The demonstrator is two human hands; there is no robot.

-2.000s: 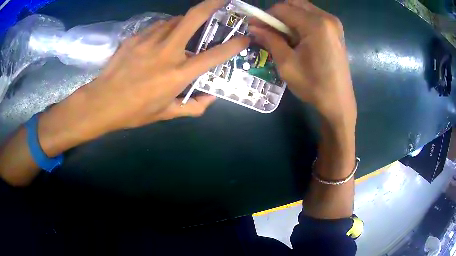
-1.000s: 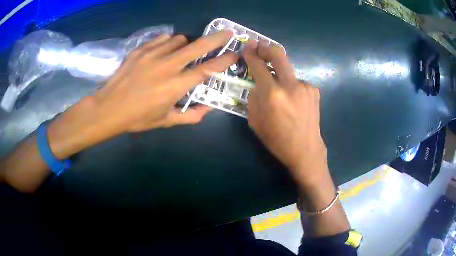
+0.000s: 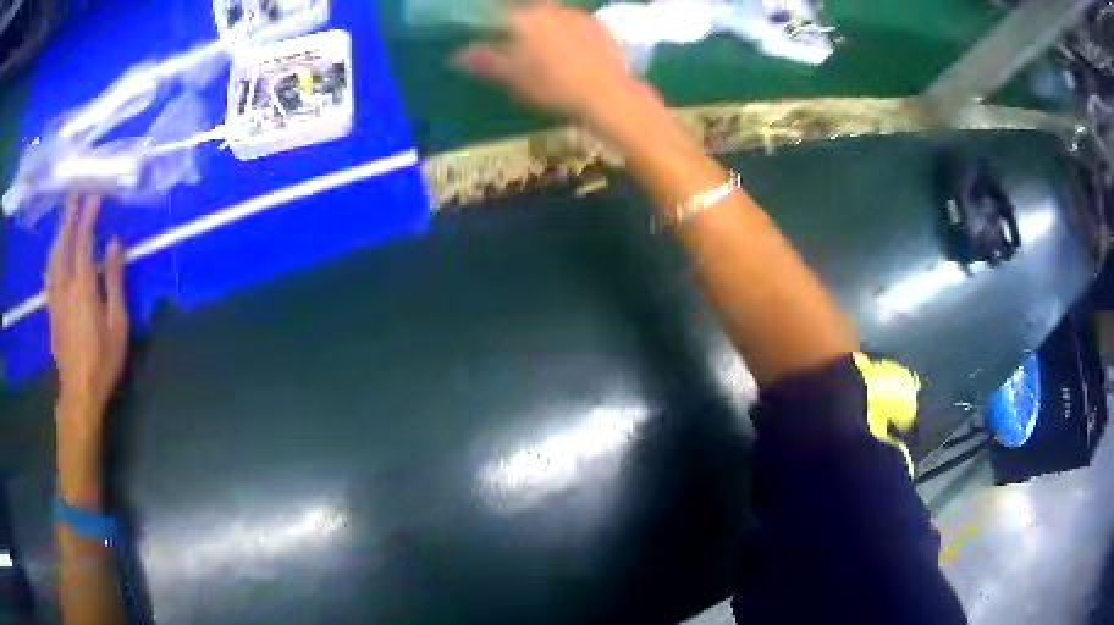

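A white power strip housing (image 3: pixel 291 95) with its inner side up lies on the blue mat (image 3: pixel 263 208) at the upper left. A second housing (image 3: pixel 263 15) is cut off by the top edge behind it. Bagged cords (image 3: pixel 110 153) lie to their left on the mat. My left hand (image 3: pixel 86 299) is at the left, its fingertips at the lower edge of the bagged cord; it holds nothing that I can see. My right hand (image 3: pixel 546 61) is blurred over the green belt at the top, fingers apart, with nothing visible in it.
The green belt (image 3: pixel 880 61) has a worn, speckled edge (image 3: pixel 782 120). Clear plastic with white items (image 3: pixel 721 27) lies on it. A dark green bench (image 3: pixel 403 403) is in front of me. A black object (image 3: pixel 981 220) sits at its right, and a black box (image 3: pixel 1057 409) stands beyond the edge.
The view has shifted to the blue mat and belt. My hands have parted and no longer hold a housing; the left is at the mat, the right has reached over the belt.
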